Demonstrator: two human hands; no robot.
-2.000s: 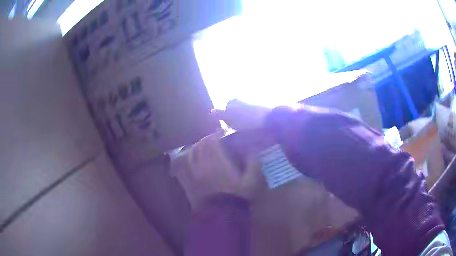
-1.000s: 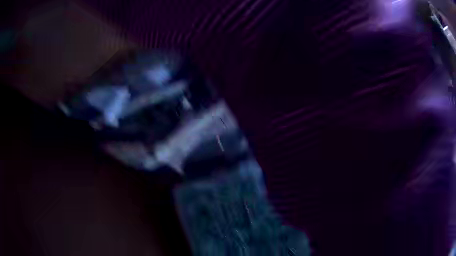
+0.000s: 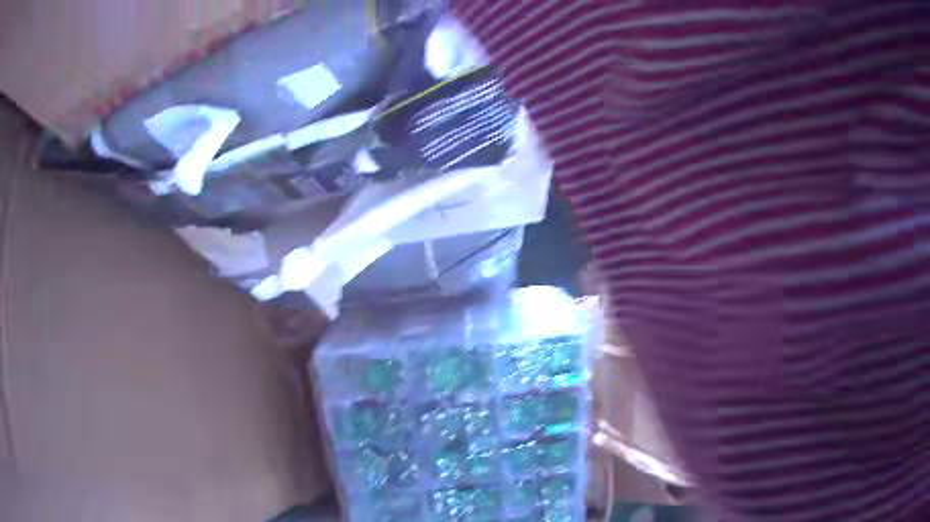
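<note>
A clear compartment tray (image 3: 459,418) with rows of small green pieces in its cells lies at the bottom centre. Just above it is a dark carton (image 3: 337,168) with pale labels, a yellow line and torn white patches. A pale white flap or board (image 3: 438,209) shows between the dark carton and the tray. A striped purple-red sleeve or garment fills the right side, very close to the camera. Neither of my hands is in the picture.
A large brown carton side (image 3: 133,377) stands along the left. Part of another brown carton (image 3: 173,36) shows at the upper left, above the dark carton. Brown cardboard (image 3: 637,418) shows right of the tray, partly hidden by the striped cloth.
Two seconds ago both my hands were at a labelled carton near a bright window; now they are out of view. The view has swung down to the dark carton and the tray, and is brighter than one second ago.
</note>
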